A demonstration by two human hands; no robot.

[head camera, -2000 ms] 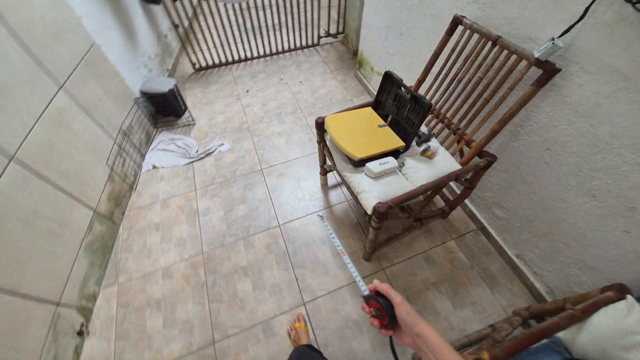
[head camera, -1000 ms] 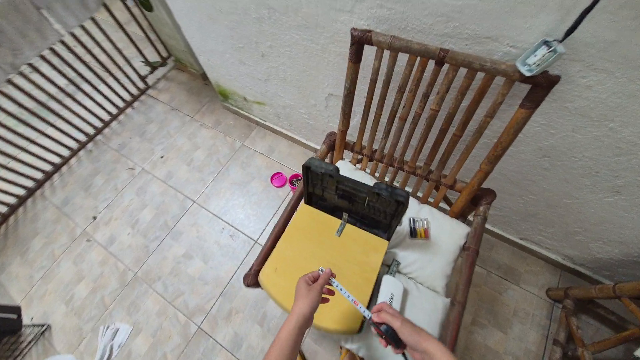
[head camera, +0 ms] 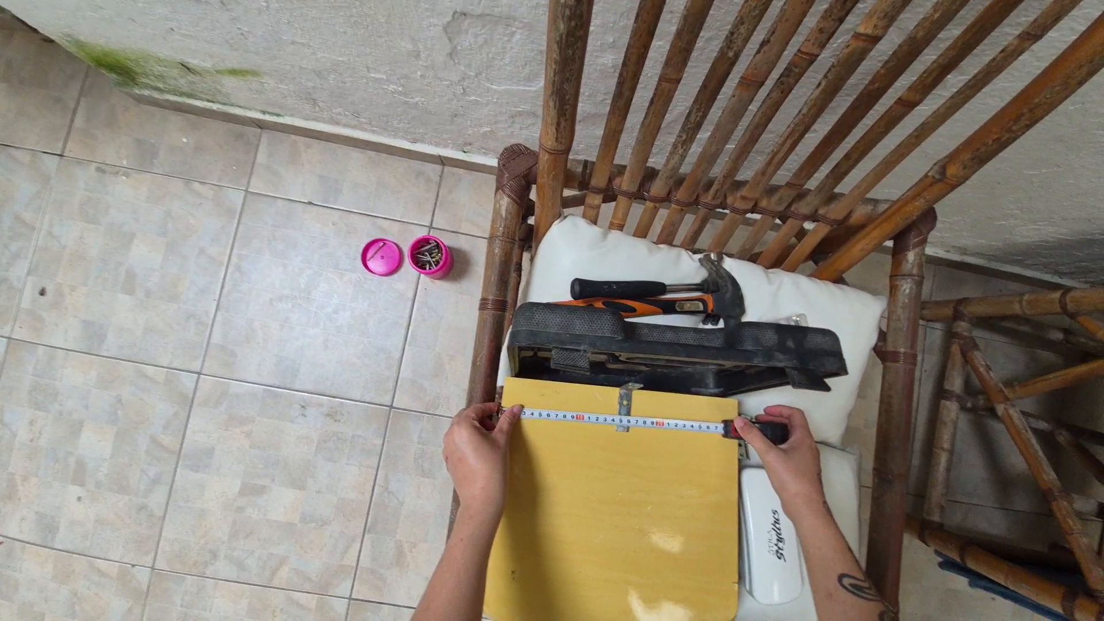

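Observation:
My left hand (head camera: pixel 481 448) pinches the free end of a measuring tape blade (head camera: pixel 638 422) at the left edge of a yellow board (head camera: pixel 617 517). At the board's right edge my right hand (head camera: pixel 783 444) grips the black tape measure case (head camera: pixel 757 429). The blade runs straight across the board, over a small metal bracket (head camera: pixel 624 407) near its top edge. Behind the board an open black plastic tool case (head camera: pixel 673 341) lies on the white cushion (head camera: pixel 819 302). A claw hammer (head camera: pixel 642 287) and an orange-and-black tool (head camera: pixel 642 306) rest beyond it. A white case (head camera: pixel 768 539) lies right of the board.
The bamboo chair (head camera: pixel 492 310) holds these things and stands near a rough white wall (head camera: pixel 362 69). On the tiled floor to the left are a pink container of small metal pieces (head camera: pixel 429 257) and its pink lid (head camera: pixel 381 257). More bamboo furniture (head camera: pixel 1022 431) is at the right.
My hands have moved apart, drawing the blade out across the board's width; one second ago they were closer together over its lower part. The view has come much nearer to the chair.

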